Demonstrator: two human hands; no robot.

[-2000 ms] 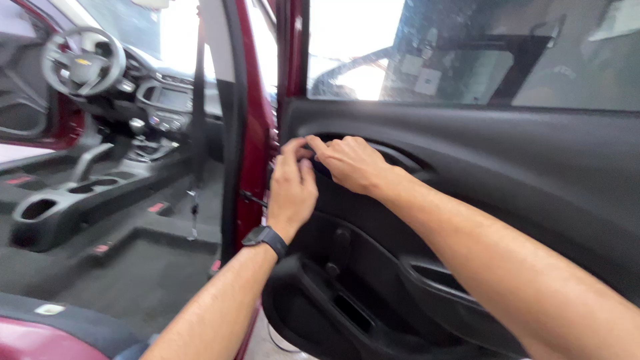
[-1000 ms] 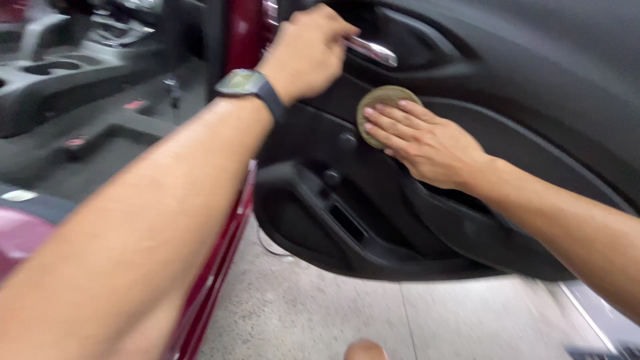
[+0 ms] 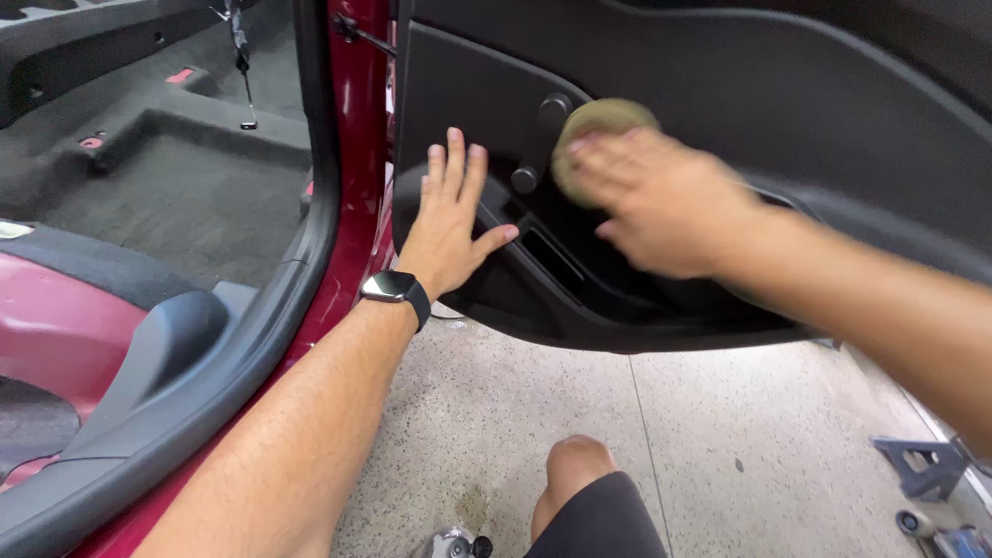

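The black inner panel of a car door (image 3: 697,93) fills the upper right of the head view. My right hand (image 3: 651,198), blurred, presses a round olive-green applicator pad (image 3: 601,116) against the panel, just right of two round window-crank or trim knobs (image 3: 525,180). My left hand (image 3: 449,217) lies with spread fingers on the panel's lower front part and holds nothing. A dark smartwatch (image 3: 391,287) is on that wrist. Right of the left thumb is a narrow slot (image 3: 552,252) in the door pocket.
At the left are the dark red door pillar (image 3: 360,147), its black rubber seal (image 3: 318,225) and the carpeted car floor (image 3: 186,194). Below lies a speckled floor (image 3: 721,434), with my knee (image 3: 581,461), a bottle (image 3: 456,544) at the bottom edge and a dark stand (image 3: 922,465) at the right.
My left hand has left the door handle area and now lies lower on the panel. My right hand still has the pad seen one second ago. The view has tilted down.
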